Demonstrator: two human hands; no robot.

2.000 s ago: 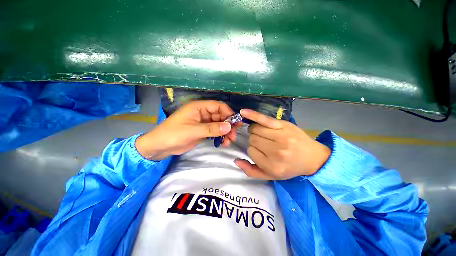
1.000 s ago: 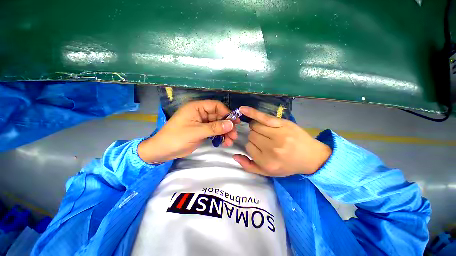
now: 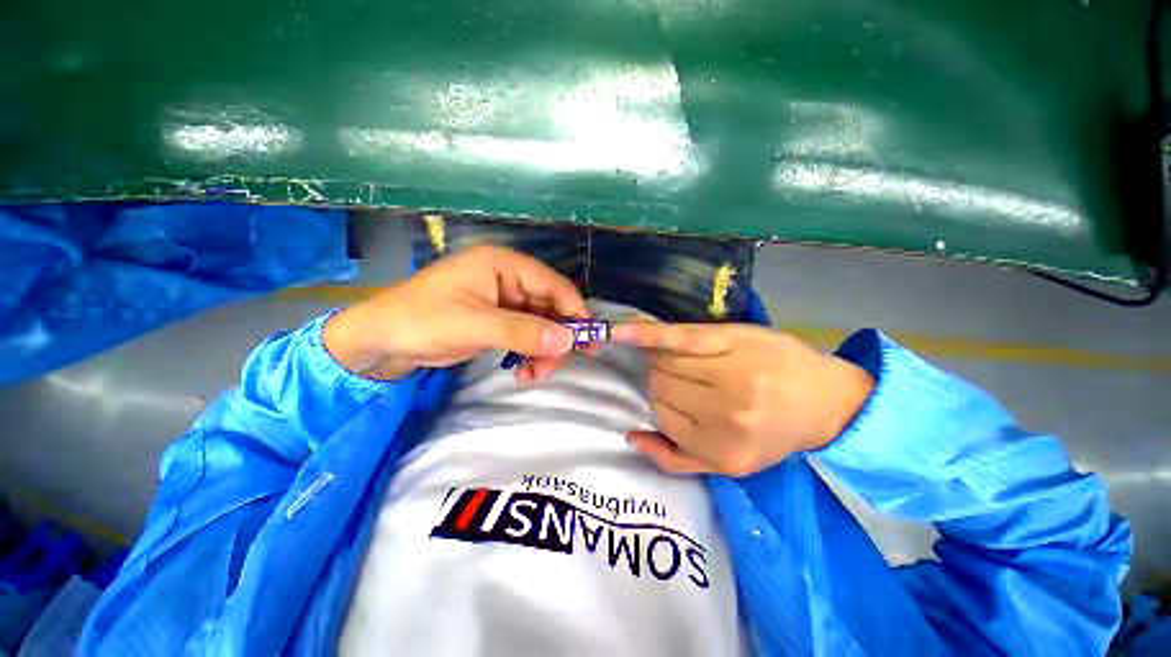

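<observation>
My left hand point(image 3: 469, 315) pinches a small flat strip point(image 3: 588, 332), perhaps a circuit board, between thumb and fingers. The strip is purple and white and lies nearly level above my lap. A small dark blue piece point(image 3: 512, 361) shows below my left fingers; I cannot tell if it joins the strip. My right hand point(image 3: 745, 392) is at the strip's right end. Its index fingertip touches or nearly touches that end, and its thumb is apart, lower down. What lies under the right fingers is hidden.
A glossy green bench mat point(image 3: 424, 77) spans the top, its worn edge just beyond my hands. Blue cloth point(image 3: 154, 276) hangs at the left. A black cable point(image 3: 1092, 293) loops at the right bench edge. Grey floor with yellow lines shows on both sides.
The strip has turned from slanted to nearly level and sits slightly lower. My left hand has shifted a little left. My right index finger has come down with the strip's end.
</observation>
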